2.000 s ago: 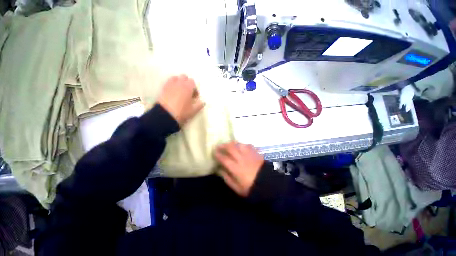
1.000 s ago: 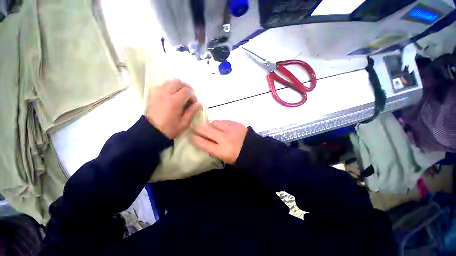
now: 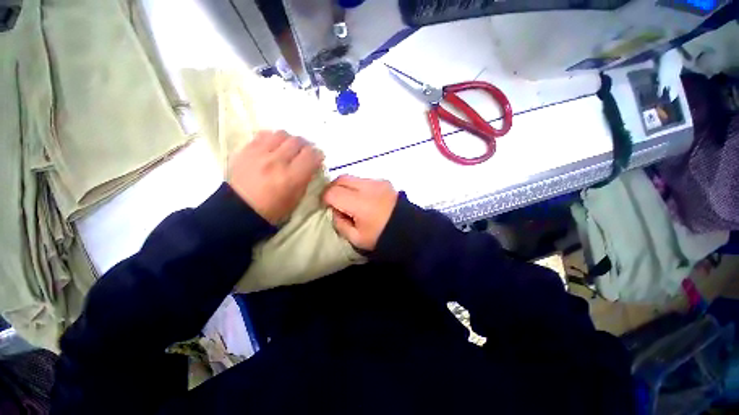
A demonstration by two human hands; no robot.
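Note:
A pale khaki-green garment panel [image 3: 296, 251] lies on the white table in front of the sewing machine and hangs over its front edge. My left hand [image 3: 277, 174] is closed on the panel, fingers curled over the cloth. My right hand [image 3: 362, 209] pinches the panel's right edge close beside my left hand. The needle area [image 3: 304, 77] is above and right of my left hand, bright and blurred; the needle itself cannot be made out. Both hands' fingertips are partly hidden by the fingers and cloth.
Red-handled scissors [image 3: 470, 121] lie right of the needle area, near the blue knob [image 3: 347, 101]. A stack of khaki pieces [image 3: 105, 105] covers the table's left. A ruled strip [image 3: 527, 188] runs along the front edge. A dark green tie [image 3: 617, 130] wraps the table's right end.
The view has moved closer and the machine head sits higher in it. My right hand has moved from the panel's lower right to beside my left hand and now pinches the edge.

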